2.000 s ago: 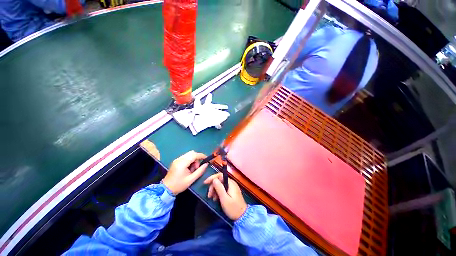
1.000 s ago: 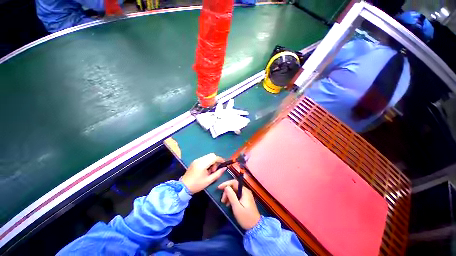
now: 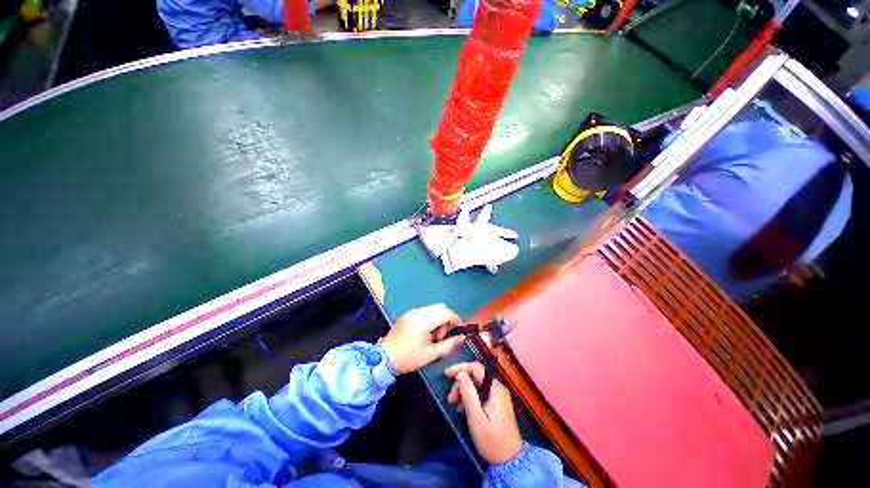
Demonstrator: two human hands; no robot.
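Small dark side cutters (image 3: 496, 331) have their handles spread wide and their head at the near left corner of the red pad (image 3: 630, 372). My left hand (image 3: 420, 338) holds one handle with thumb and fingers. My right hand (image 3: 488, 415) holds the other handle, which points down toward me. The jaws are too small to see clearly. The red pad lies flat on the orange-brown slotted tray (image 3: 689, 276). White gloves (image 3: 477, 243) lie on the green bench (image 3: 420, 281) beyond my left hand.
A red-wrapped post (image 3: 477, 105) stands at the pale edge of the wide green conveyor (image 3: 238, 172). A round black object with a yellow rim (image 3: 596, 162) is beside it. A silver-framed clear panel (image 3: 706, 124) stands behind the tray, with a person in blue (image 3: 744, 181) beyond.
The view has swung so that the bench, post and tray appear further right, and more of the far conveyor side shows. Both hands keep their hold on the spread cutters.
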